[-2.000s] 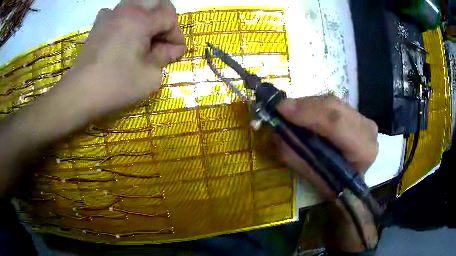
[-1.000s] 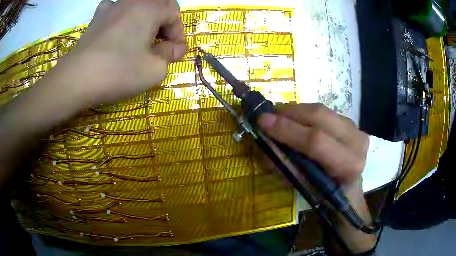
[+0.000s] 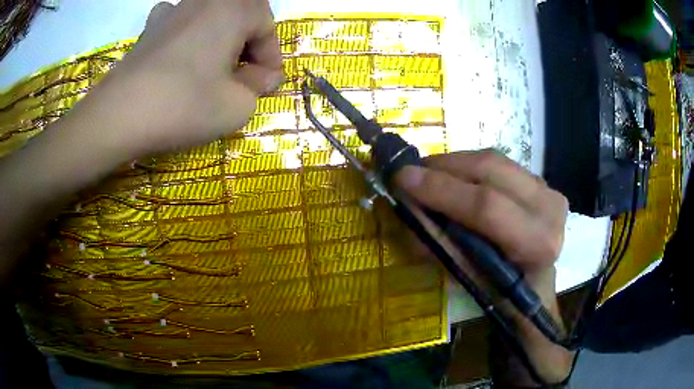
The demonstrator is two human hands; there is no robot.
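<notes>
A shiny yellow flex panel (image 3: 342, 266) with a grid of fine tracks lies flat in front of me. My right hand (image 3: 487, 205) holds a black soldering iron (image 3: 396, 156) like a pen, its tip at a grid line in the upper middle of the panel. A thin curved feed tube (image 3: 327, 137) is clamped beside the iron and ends near its tip. My left hand (image 3: 221, 68) is closed just left of the tip, thumb and forefinger pinched. A thin wire end seems to show at its fingertips; most of it is hidden by the hand.
Wires with small white beads (image 3: 154, 296) lie in rows on the panel's left part. A reddish-brown wire bundle (image 3: 19, 23) is at upper left. A black box (image 3: 586, 114) stands at right, with a green round object (image 3: 647, 26) and a second yellow panel (image 3: 639, 228) beyond. Black cords (image 3: 628, 228) hang from it.
Since two seconds ago the iron has moved left and slightly down toward my left hand's fingertips. Over the last second the iron tip has shifted only slightly. My left hand stays nearly in place.
</notes>
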